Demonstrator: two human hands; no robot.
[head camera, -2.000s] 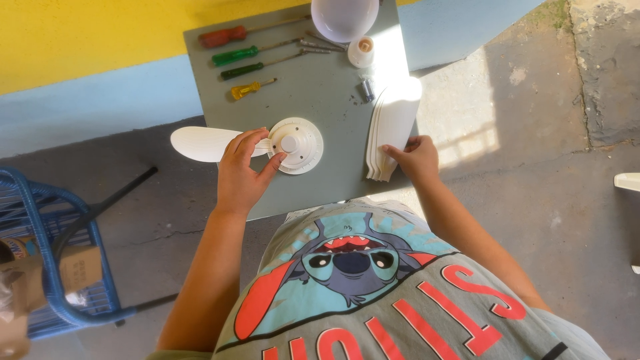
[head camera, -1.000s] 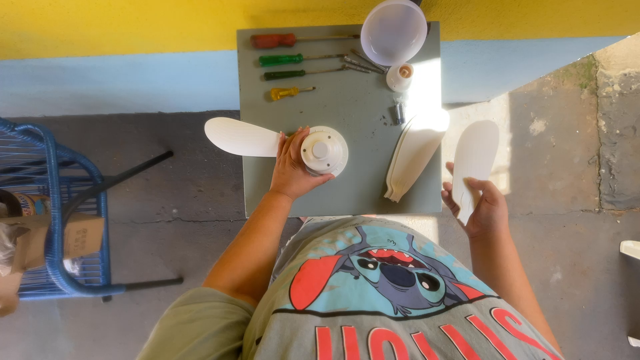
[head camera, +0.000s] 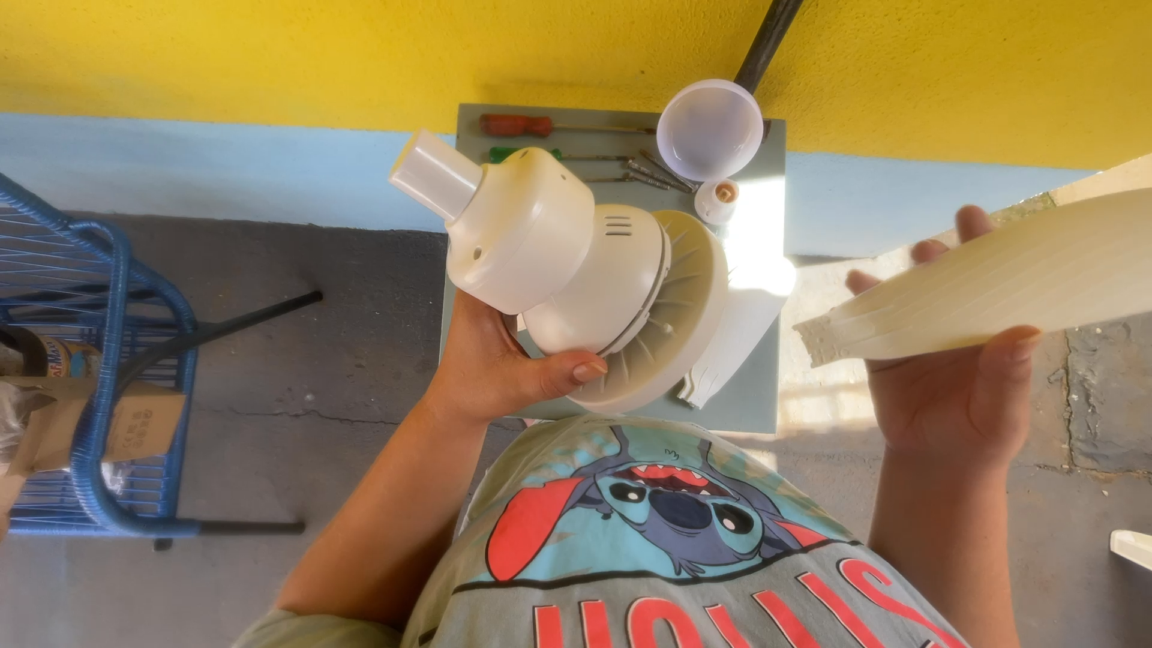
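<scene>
My left hand (head camera: 504, 369) grips a white ceiling fan motor housing (head camera: 594, 270) and holds it up, tilted, above the table, with its tube at the upper left and its wide ribbed disc at the lower right. In my right hand (head camera: 954, 387) is a white fan blade (head camera: 990, 279), between thumb and fingers, its narrow end towards the housing. A stack of white blades (head camera: 733, 342) lies on the table, partly behind the disc. The blade seen at the housing's left before does not show now.
On the grey-green table (head camera: 756, 396) lie a red-handled screwdriver (head camera: 516, 124), a green-handled one (head camera: 522, 155), metal screwdriver shafts or bits, a white bowl-shaped shade (head camera: 709, 130) and a lamp socket (head camera: 717, 200). A blue corded chair (head camera: 112, 360) holding a cardboard box (head camera: 139, 423) stands at left.
My left hand has raised the housing off the table and tipped it on its side. My right hand took a blade from the stack and now holds it higher, turned sideways.
</scene>
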